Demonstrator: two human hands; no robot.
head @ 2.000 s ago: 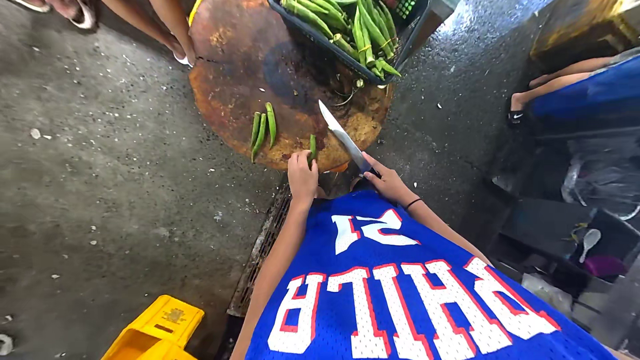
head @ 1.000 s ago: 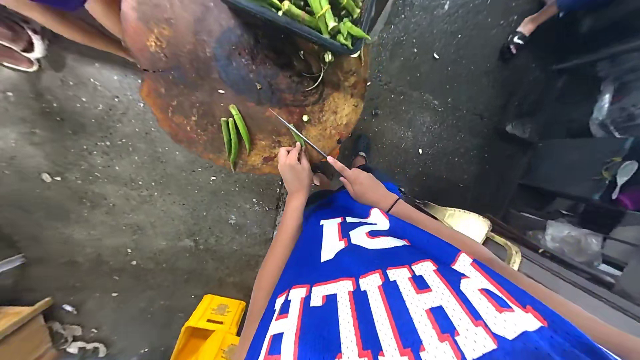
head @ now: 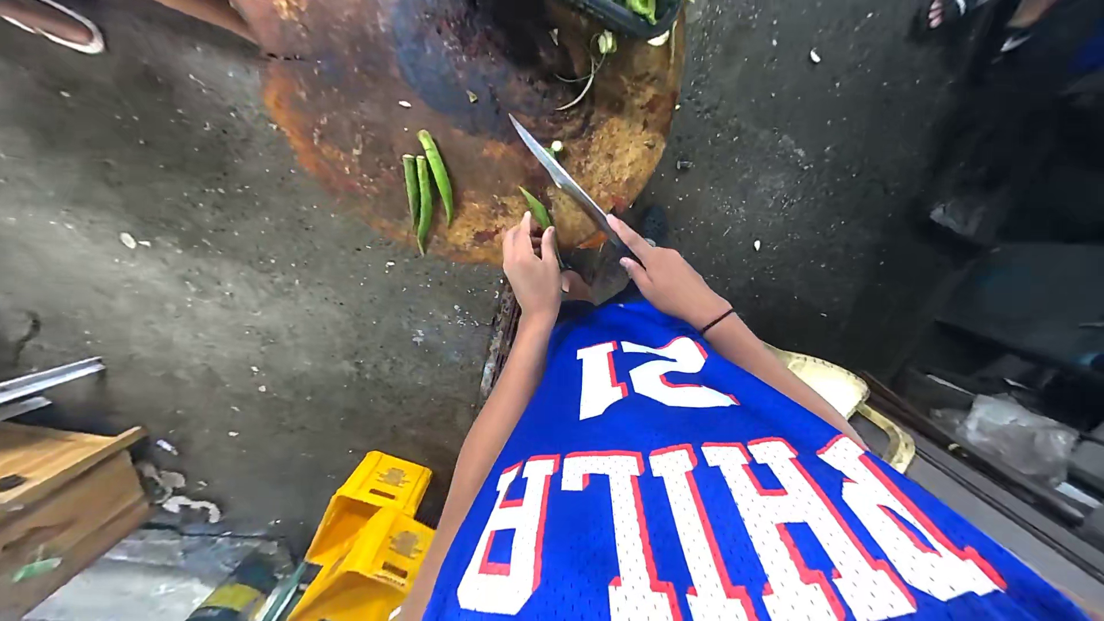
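Note:
My left hand (head: 533, 269) holds a green okra pod (head: 536, 209) at the near edge of a round, stained wooden chopping block (head: 345, 172). In my right hand (head: 673, 278) is the dark handle of a kitchen knife (head: 565, 177); its blade points up and to the left over the block, just right of the pod. Several okra pods (head: 424, 194) lie side by side on the block, left of my left hand. A small pale cut piece (head: 556, 147) rests beside the blade.
A dark plastic crate (head: 634, 17) with green pods stands at the block's far edge. Stringy scraps (head: 586, 82) lie near it. Yellow plastic crates (head: 371, 526) and a wooden box (head: 69, 500) are at lower left. Other people's feet show at the top corners.
The knife blade has moved off the pod, which it crossed one second ago, and now lies to its right. The view has shifted, showing less of the crate.

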